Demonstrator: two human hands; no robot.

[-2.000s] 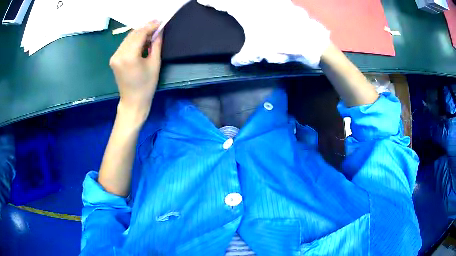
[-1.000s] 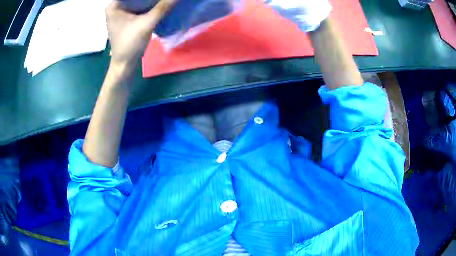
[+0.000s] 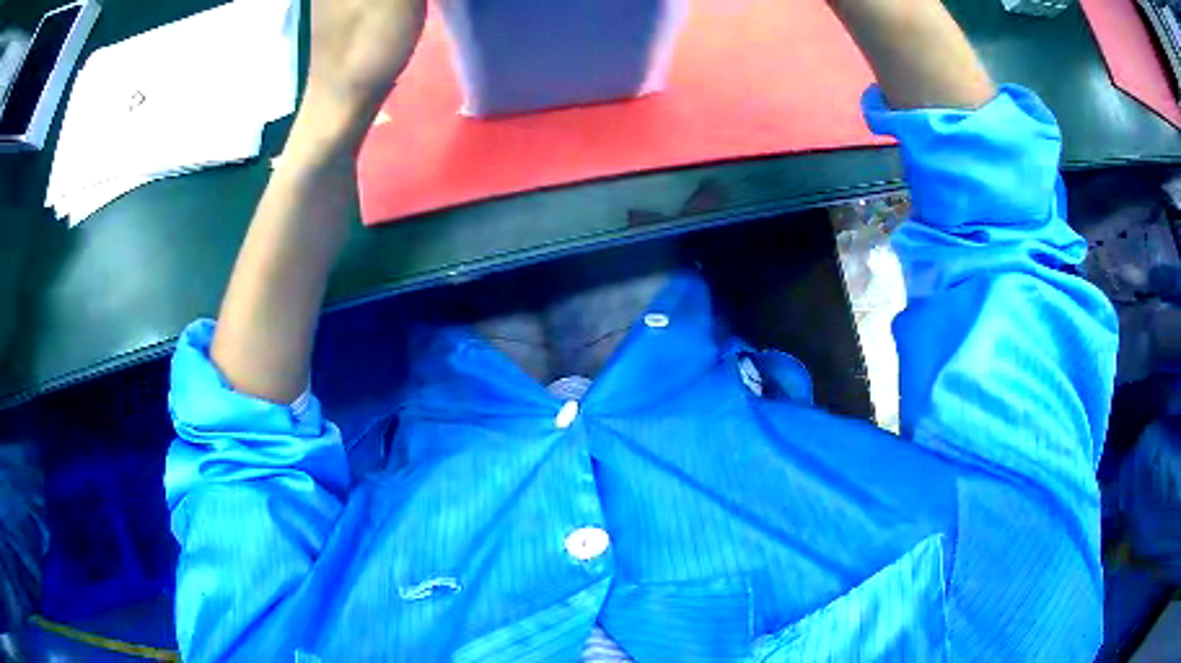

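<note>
A dark grey-violet panel [image 3: 563,52] with pale, blurred side edges is over the red mat [image 3: 764,97], cut off by the top of the picture. My bare left hand [image 3: 365,39] is at the top edge, left of the panel, with its fingers out of the picture; whether it holds anything is hidden. My right hand is beyond the top edge; only the forearm shows at the upper right.
A stack of white sheets [image 3: 175,110] lies left of the mat. A white-rimmed box with a dark face [image 3: 45,67] is at the far left. Another red mat [image 3: 1140,52] is at the upper right. A carton with pale scraps [image 3: 874,292] is below the table.
The panel has come to lie upright in view over the mat's middle. My gloved right hand has moved up out of the picture. My left hand has moved up, its fingers now cut off.
</note>
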